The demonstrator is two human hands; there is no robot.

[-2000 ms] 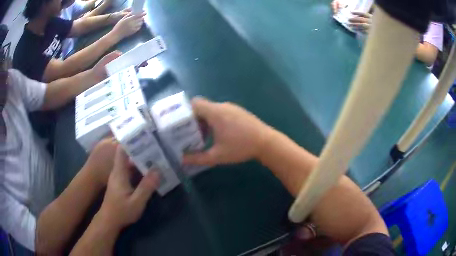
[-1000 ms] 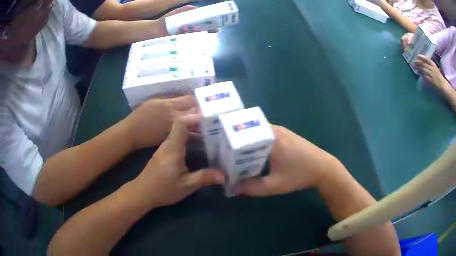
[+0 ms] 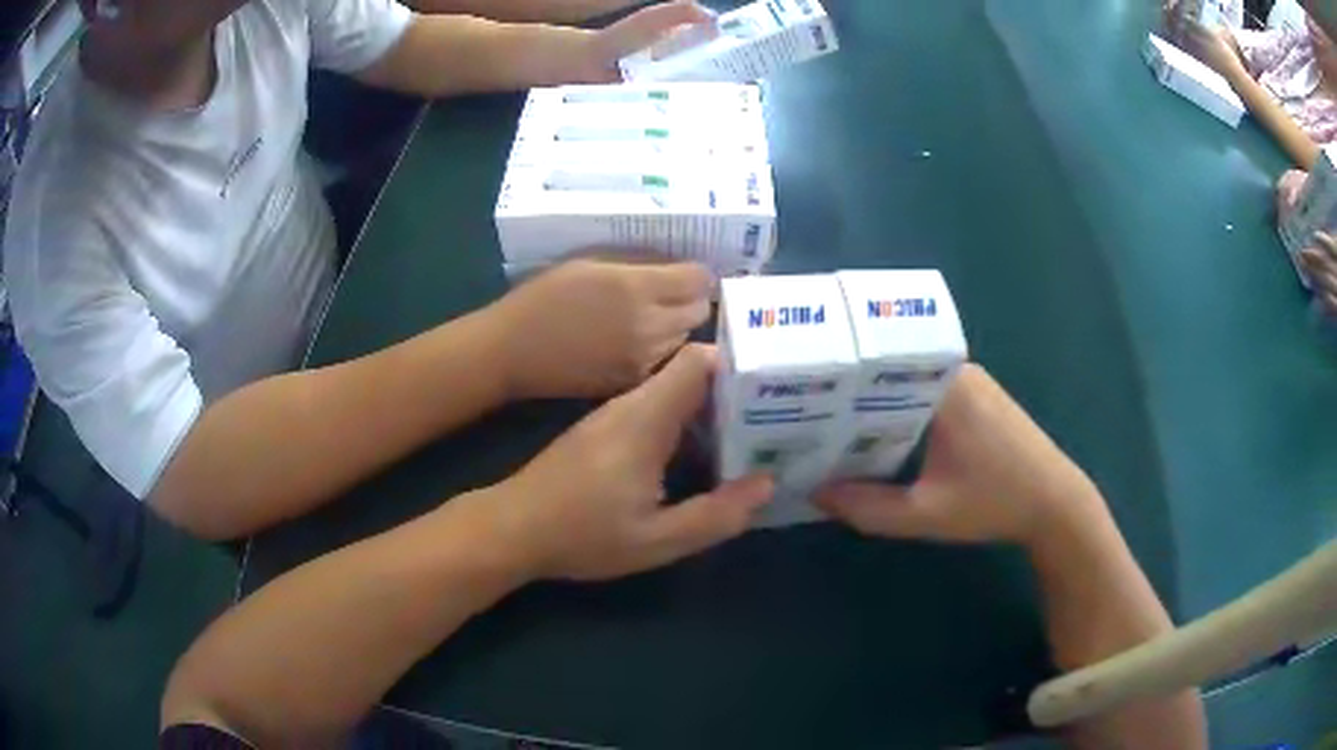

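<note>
Two white PHICON thermometer boxes stand upright side by side, touching, their printed end faces up: a left box and a right box. My left hand grips the left box from its left side, thumb on the front. My right hand grips the right box from its right side, thumb on the front. Both hands are bare. The lower ends of the boxes are partly hidden by my thumbs, and I cannot tell whether they touch the table.
A stack of white boxes lies on the green table beyond my left hand. A neighbour's hand is beside it; their other hand holds a box. A cream pipe crosses my right forearm. Other people's hands with boxes show top right.
The two boxes were apart and tilted, then offset; now they are flush side by side. The view has shifted, so the boxes and stack appear further right.
</note>
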